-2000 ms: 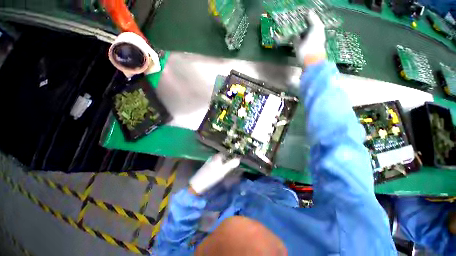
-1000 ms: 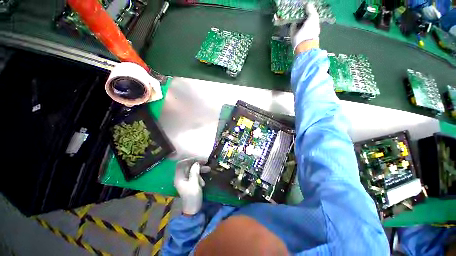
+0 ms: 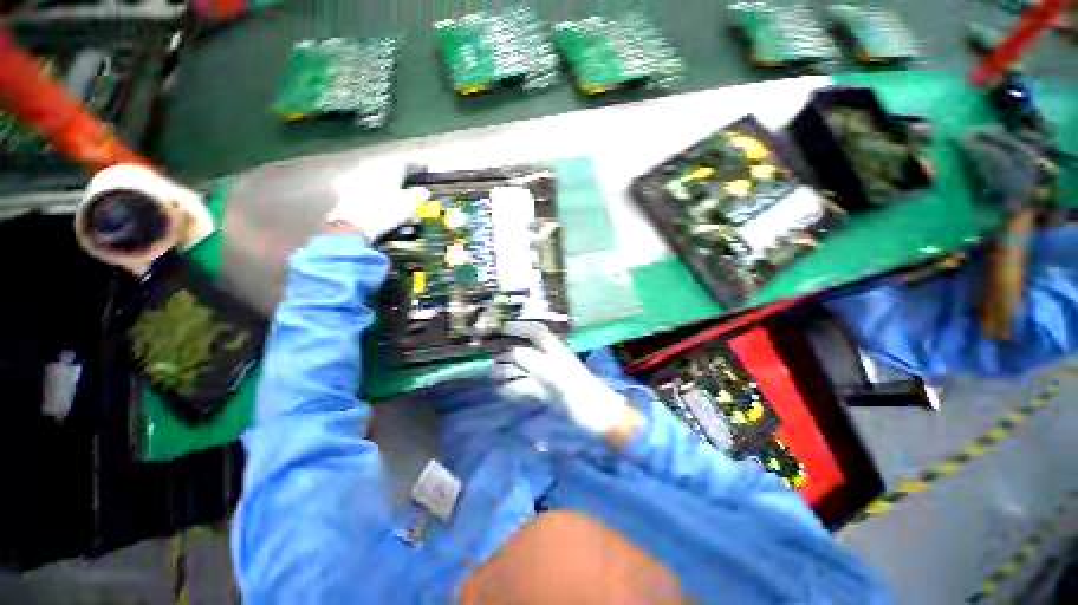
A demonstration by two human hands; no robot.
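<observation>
A populated circuit board [image 3: 455, 254] lies face up in a black carrier fixture [image 3: 408, 351] on the bench in front of me. A pale ribbed heat sink [image 3: 513, 240] runs along its right part. My left hand [image 3: 376, 203], in a white glove, is on the fixture's far left corner; its fingertips are blurred. My right hand [image 3: 562, 381], also gloved, is at the fixture's near right edge with its fingers on the rim. A flat grey-green mat [image 3: 593, 236] shows to the right of the fixture.
A second board in a fixture [image 3: 742, 210] and a black parts box [image 3: 859, 148] stand right. A parts tray [image 3: 189, 343] and duct mouth [image 3: 128, 221] are left. Several green boards [image 3: 497, 50] line the conveyor. A red-lined box [image 3: 794, 408] is below right, near another person's sleeve [image 3: 934, 325].
My right hand has left the green board it held over the conveyor and come down to the fixture. My left hand has moved to the far left corner. The view has turned right.
</observation>
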